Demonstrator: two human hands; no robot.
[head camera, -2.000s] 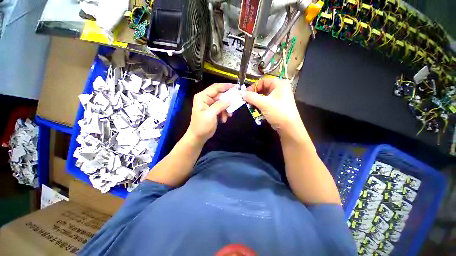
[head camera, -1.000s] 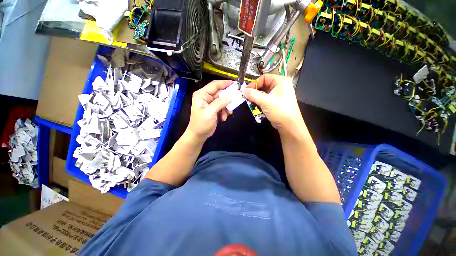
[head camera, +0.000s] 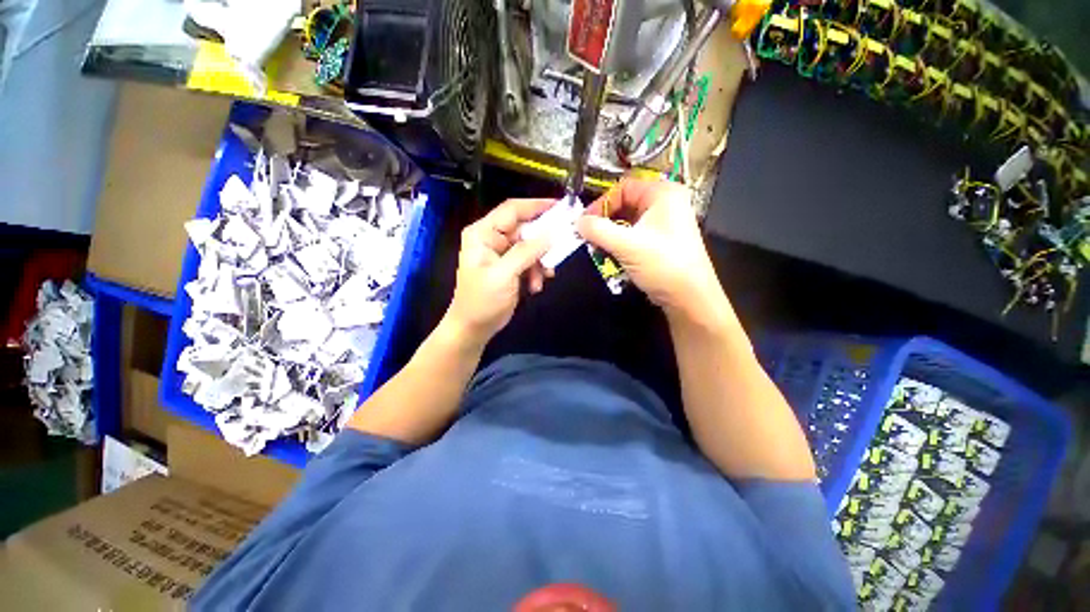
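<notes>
My left hand (head camera: 496, 263) pinches a small white insulating piece (head camera: 556, 232) between thumb and fingers. My right hand (head camera: 645, 239) grips a small circuit board (head camera: 613, 273) with thin lead wires; the board hangs partly below the fingers, against the white piece's right side. The dark narrow bar of the soldering machine (head camera: 586, 132) points down, its lower end at the upper edge of the white piece. Whether the tip touches the work cannot be told. Most of the board is hidden by my right fingers.
A blue tray (head camera: 400, 293) of loose white pieces is at left. A black fan (head camera: 460, 90) stands behind it. A blue basket (head camera: 1042, 472) with rows of covered boards is at lower right. Waiting boards (head camera: 932, 66) and a loose wired pile (head camera: 1028, 233) lie on the dark mat (head camera: 825, 191). A carton (head camera: 132, 550) is at lower left.
The hands stay almost in place with the same things held. The view has shifted slightly. My right fingers have moved a little around the wires.
</notes>
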